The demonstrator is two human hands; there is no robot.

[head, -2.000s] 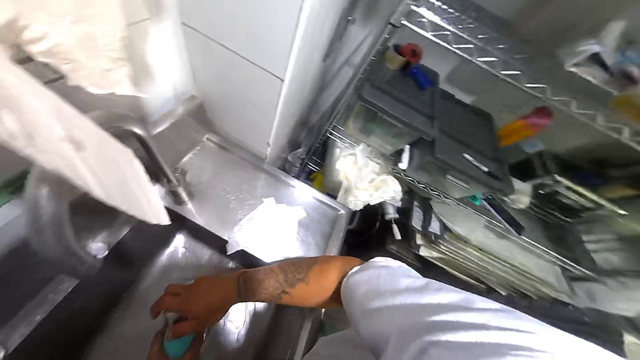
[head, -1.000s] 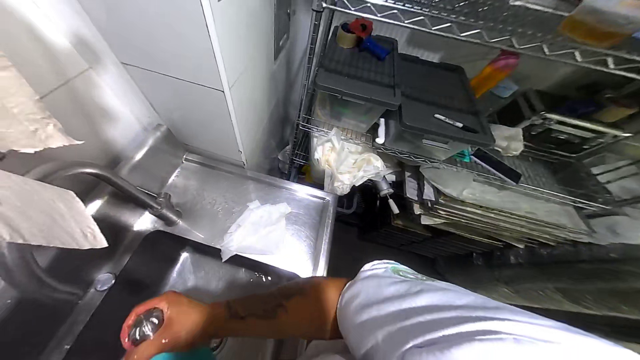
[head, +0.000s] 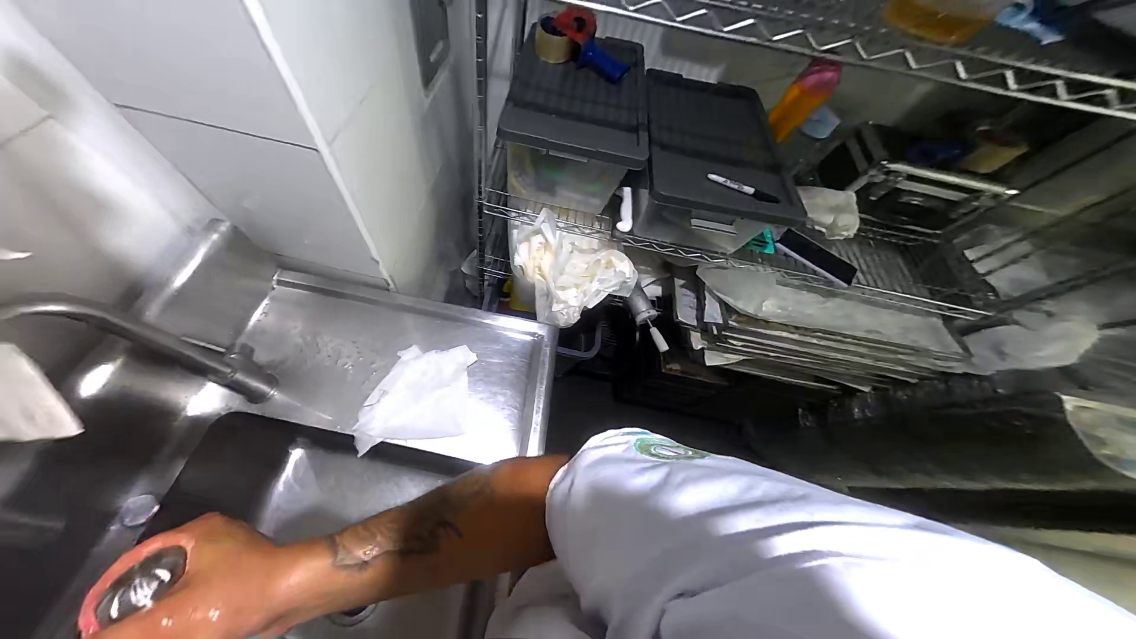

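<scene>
My right hand [head: 191, 581], wet, is at the lower left over the edge of a stainless steel sink [head: 355, 484], its fingers curled around a shiny rounded metal object [head: 142, 586]. The object's full shape is hidden by the hand and the frame edge. Above the hand a metal faucet [head: 160, 342] reaches over the sink from the left. A crumpled white sheet [head: 422, 395] lies on the metal drainboard [head: 319, 324], close to the basin's rim. My left hand is not seen.
A wire shelf rack [head: 825, 275] at the right holds grey-lidded bins [head: 577, 106], a marker [head: 741, 188] and a tape dispenser [head: 590, 44]. A plastic bag [head: 572, 271] hangs at its front, above stacked trays [head: 816, 346]. A tiled wall [head: 248, 177] borders the drainboard.
The view has swung. The teal item near my right hand in both earlier frames is out of sight. The metal object shows in my hand one second ago and now.
</scene>
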